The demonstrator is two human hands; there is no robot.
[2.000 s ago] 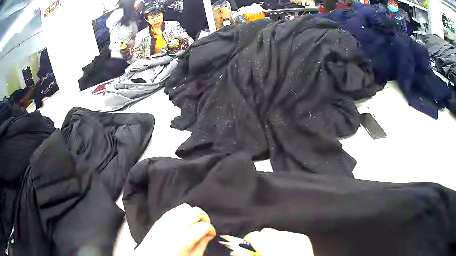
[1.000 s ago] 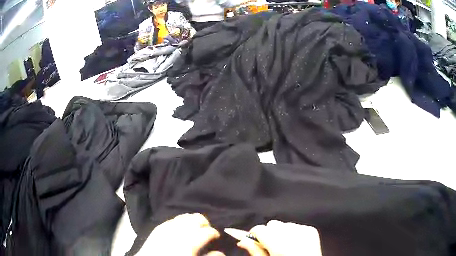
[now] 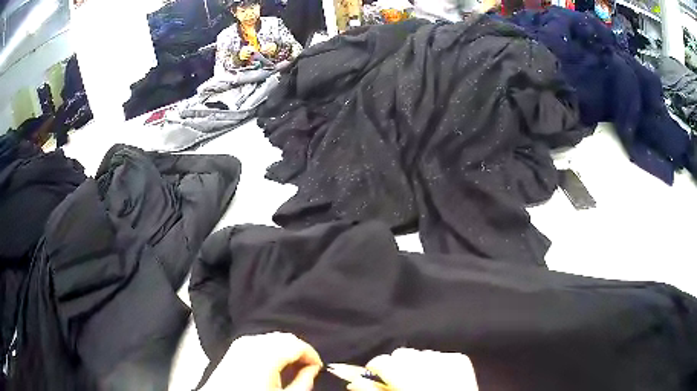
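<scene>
A plain black garment (image 3: pixel 474 305) lies spread across the near edge of the table. My left hand (image 3: pixel 267 365) is at the bottom edge, fingers curled with the fingertips together on the garment; whether it pinches cloth or thread is too blurred to tell. My right hand (image 3: pixel 423 371) is just right of it and holds small thread snips (image 3: pixel 351 373), whose pale blades point left toward my left fingertips. Both hands are cut off by the picture's lower edge and overexposed.
Speckled black garments (image 3: pixel 420 130) are heaped behind the work. Padded black coats (image 3: pixel 115 267) lie at left, navy garments (image 3: pixel 611 92) at far right. A small dark flat rectangle (image 3: pixel 576 189) lies on the white table (image 3: pixel 611 237). A person (image 3: pixel 252 42) handles a grey garment (image 3: pixel 222 107) at far left.
The view has tilted slightly. My hands have stayed close together at the garment's near part, the snips' tips now nearer my left fingertips than a second ago. The pale figure behind the heap has moved right.
</scene>
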